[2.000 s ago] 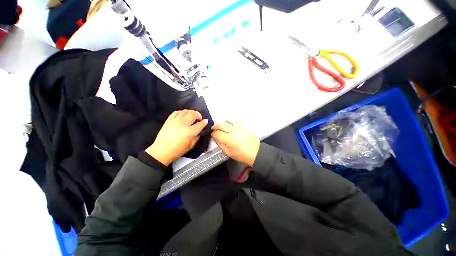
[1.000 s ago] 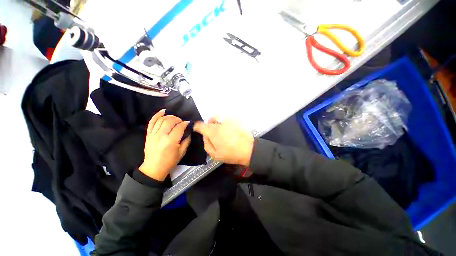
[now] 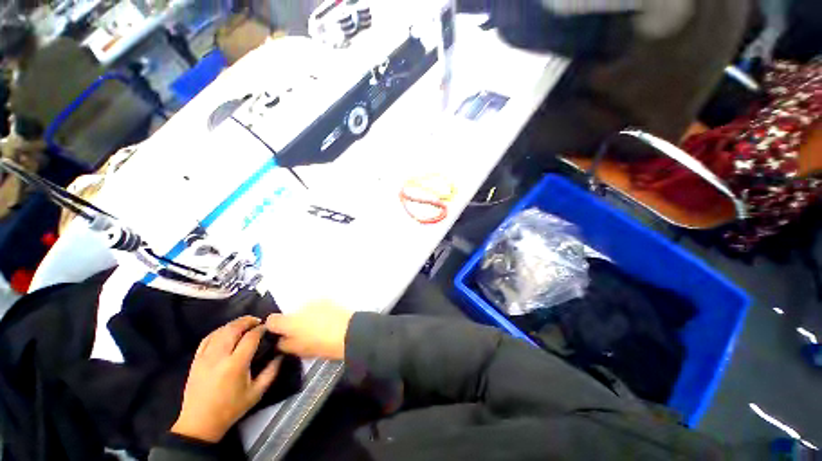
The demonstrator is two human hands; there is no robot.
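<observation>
The black garment (image 3: 153, 333) lies heaped on the white table at the lower left, partly cut off by the frame edge. My left hand (image 3: 225, 369) pinches its edge between the fingertips, just in front of the presser foot and needle (image 3: 245, 273). My right hand (image 3: 311, 329) pinches the same edge, its fingertips close beside the left ones. The exact fold between the fingers is hidden. The white sewing machine (image 3: 207, 171) with a blue stripe stands beyond the hands.
Dark thread snips (image 3: 331, 213) and scissors with red-orange and yellow handles (image 3: 425, 200) lie on the table. A blue crate (image 3: 712, 356) at the right holds a clear plastic bag (image 3: 532, 261) over dark cloth. People sit beyond, partly visible. A measuring scale (image 3: 302, 401) runs along the table edge.
The view has swung up and to the right, showing the machine's control panel, more of the crate and people beyond. Both hands still hold the garment edge near the needle.
</observation>
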